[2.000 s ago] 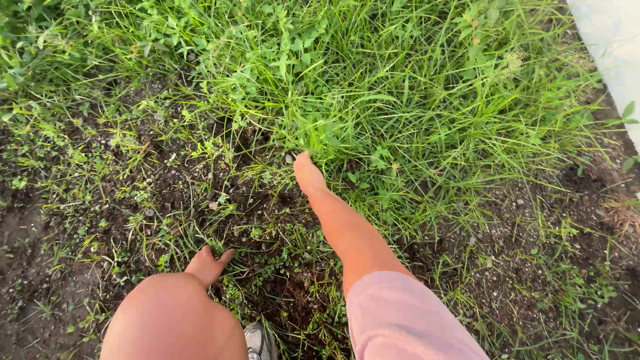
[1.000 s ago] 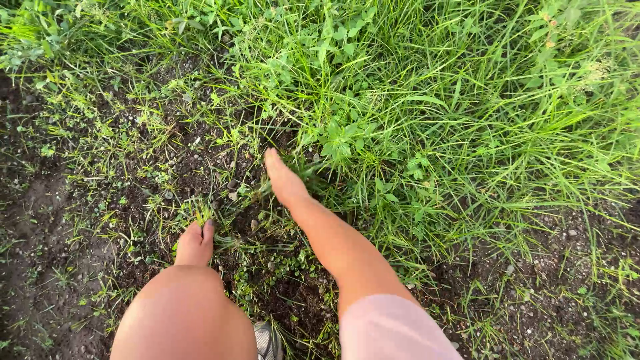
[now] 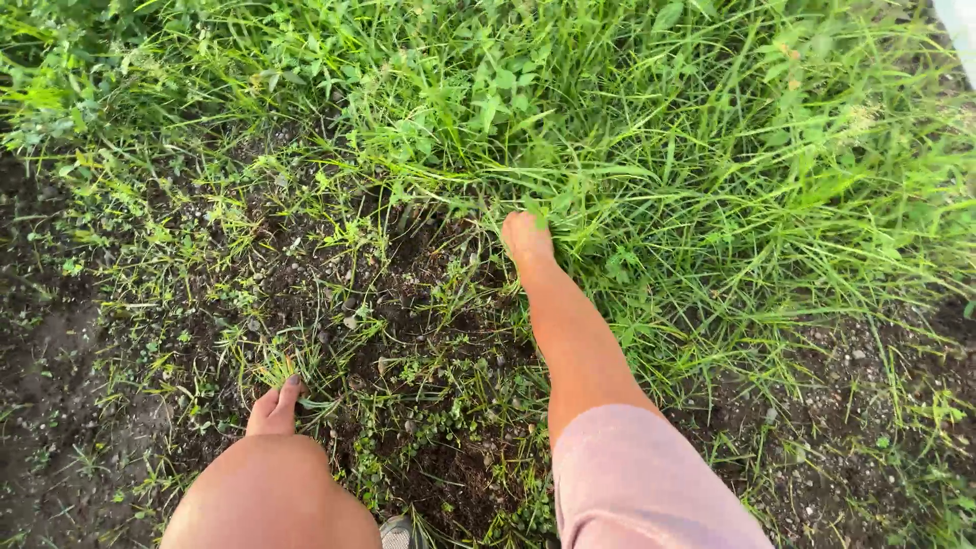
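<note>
My right hand [image 3: 528, 235] is closed at the near edge of the thick green grass [image 3: 671, 198], with blades and leaves around its fingers, which are partly hidden. Lower left, my left hand [image 3: 276, 402] pinches a small tuft of grass [image 3: 280, 366] between thumb and fingers, just beyond my bare knee [image 3: 274, 496]. Dark soil with pebbles and thin weeds [image 3: 412, 305] lies between the two hands.
A shoe [image 3: 396, 534] shows at the bottom edge beside my knee. Bare dark soil [image 3: 61, 396] runs along the left. A pale surface [image 3: 962, 34] stands at the top right corner. Gravelly soil [image 3: 839, 374] with sparse grass lies at the right.
My right hand, which was extended over the edge of the soil a second ago, is now closed in among the grass. The view has shifted.
</note>
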